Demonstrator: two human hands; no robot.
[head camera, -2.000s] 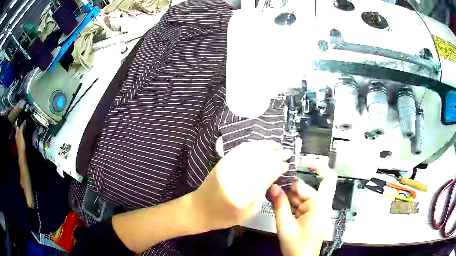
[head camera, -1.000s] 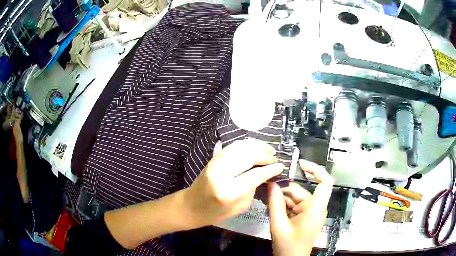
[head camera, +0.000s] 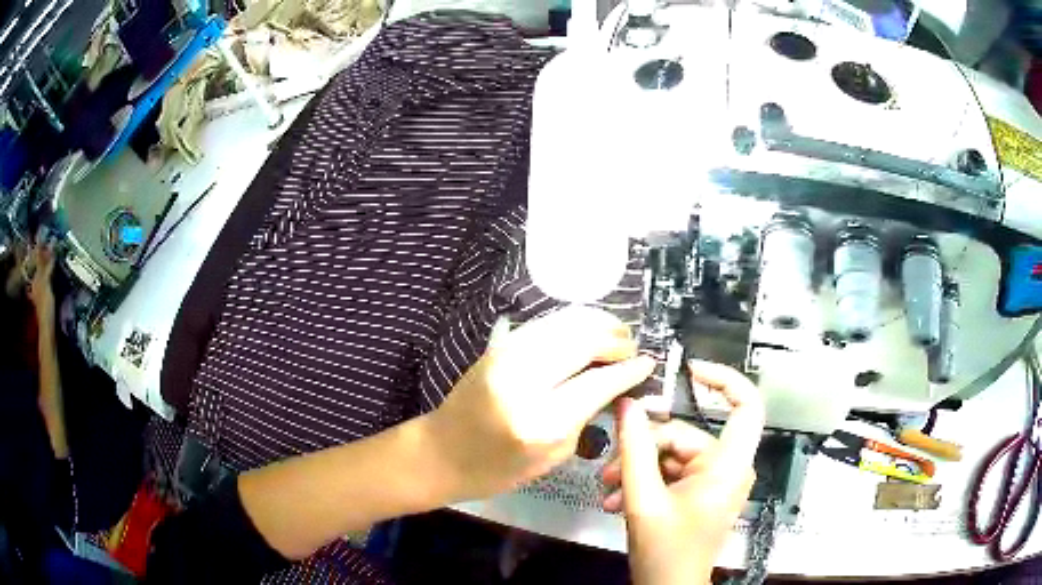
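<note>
The striped dark maroon garment (head camera: 343, 229) lies in a large heap left of the white overlock machine (head camera: 708, 114). Its edge runs to the presser foot and needle area (head camera: 672, 286). My left hand (head camera: 520, 406) pinches the cloth edge just in front of the presser foot; its fingertips and thumb are together on the fabric. My right hand (head camera: 691, 469) is close beside it, thumb and fingers bent at a small pale strip (head camera: 672, 383) by the foot. Whether the right fingers grip the strip or cloth is hard to tell.
Scissors (head camera: 1006, 494), orange and yellow snips (head camera: 880, 455) and a small brown piece (head camera: 908, 495) lie on the right of the table. Thread scraps (head camera: 763, 537) hang at the front edge. A neighbouring machine (head camera: 103, 223) and another person's arm (head camera: 46, 343) are at left.
The cloth edge between my hands has shortened toward the foot, and a dark round spot on the table edge now shows below my left fingers. My hands stay close together at the foot.
</note>
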